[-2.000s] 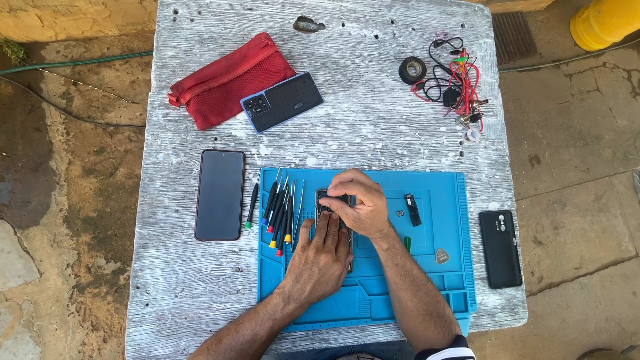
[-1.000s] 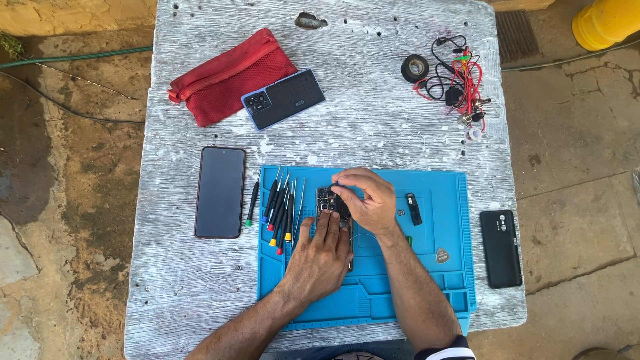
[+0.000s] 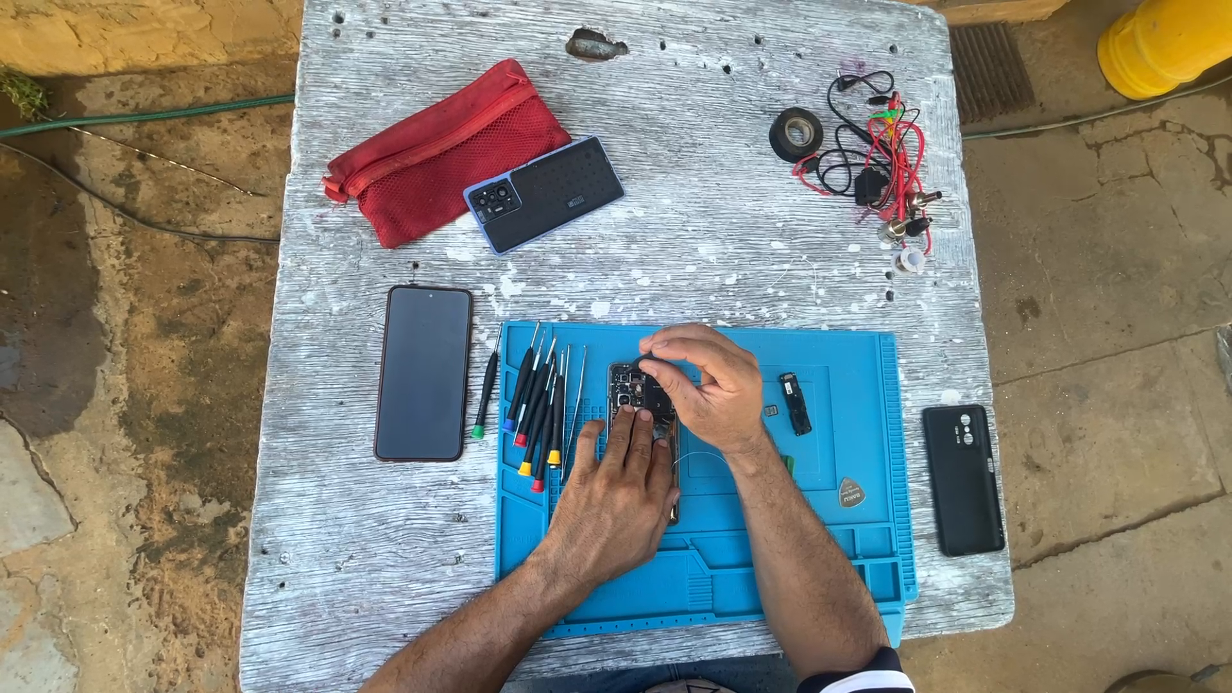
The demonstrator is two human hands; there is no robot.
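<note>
An opened smartphone (image 3: 628,387) with bare circuitry lies on a blue silicone repair mat (image 3: 717,568). My left hand (image 3: 621,481) rests flat over its lower part, fingertips on the board, holding nothing that shows. At the phone's top edge my right hand (image 3: 707,380) pinches a small dark part between thumb and fingertips; what it is cannot be made out. Several precision screwdrivers (image 3: 539,414) lie left of the phone. A black phone part (image 3: 795,404), a small metal piece (image 3: 770,411) and a metal opening pick (image 3: 851,493) lie on the mat to the right.
A smartphone (image 3: 423,373) lies left of the mat, a black phone case (image 3: 964,479) right. Farther back are a red mesh pouch (image 3: 443,154), another phone (image 3: 549,195) against it, black tape (image 3: 796,134) and tangled cables (image 3: 895,154) on the weathered wooden table (image 3: 674,260).
My right hand has shifted slightly at the phone's top end, and more of the circuitry shows than two seconds ago. My left hand stays on the phone.
</note>
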